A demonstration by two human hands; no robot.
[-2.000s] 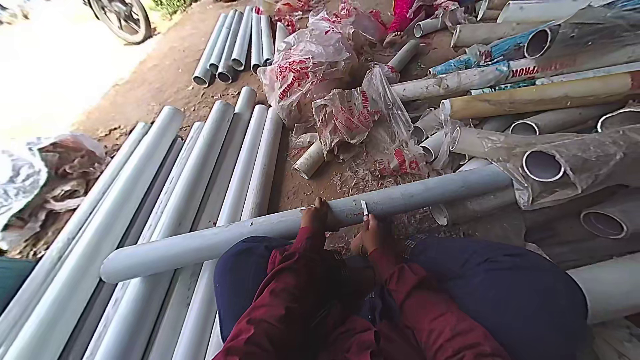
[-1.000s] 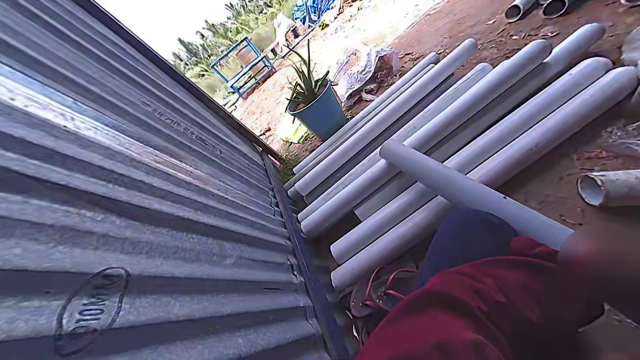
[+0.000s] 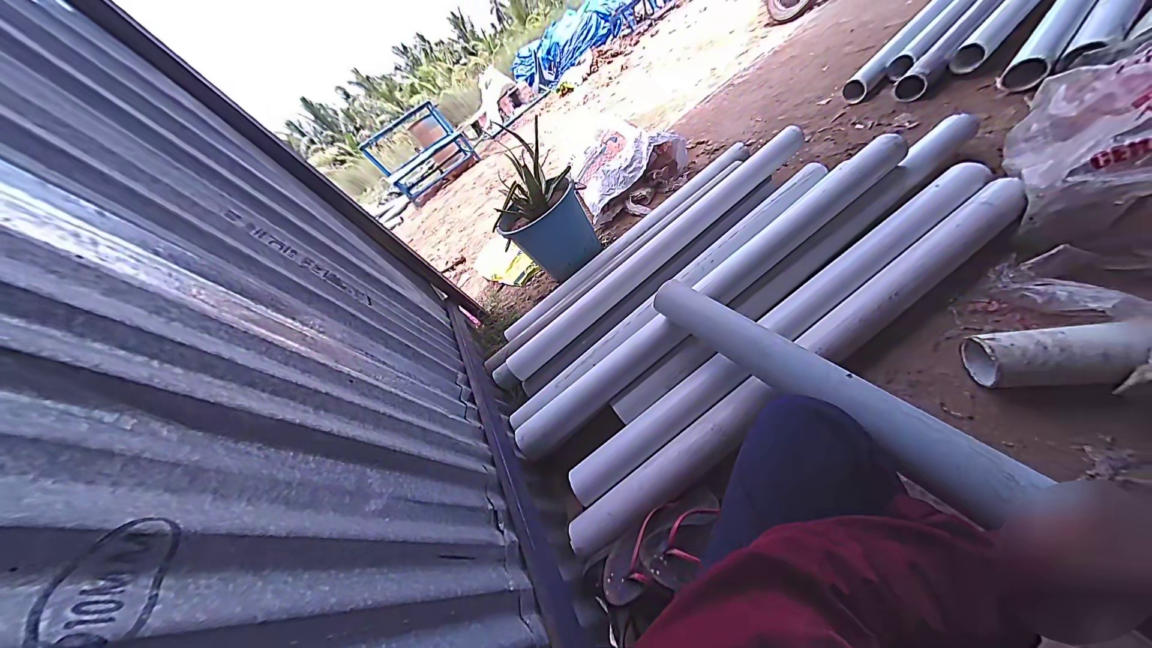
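Observation:
A long pale grey plastic pipe point(image 3: 810, 378) slants across my dark-trousered knee point(image 3: 810, 468), its far end over a row of similar pipes point(image 3: 882, 297) lying side by side on the ground. My left arm, in a maroon sleeve point(image 3: 846, 585), reaches to the lower right beside the pipe's near part. At the sleeve's end a blurred patch covers the place of my left hand, so its grip cannot be made out. My right hand is outside the view.
A corrugated metal sheet wall point(image 3: 225, 360) fills the left. Beyond the row stand a potted plant point(image 3: 549, 225) and a blue metal frame point(image 3: 418, 148). Sandals point(image 3: 661, 549) lie by my knee. At right are a short pipe point(image 3: 1053, 355), clear plastic wrap point(image 3: 1089, 135) and more pipes point(image 3: 972, 45).
The view has swung far left to the metal wall. Two seconds ago both hands were at the pipe, with a small pale thing at the right one; now neither hand shows clearly.

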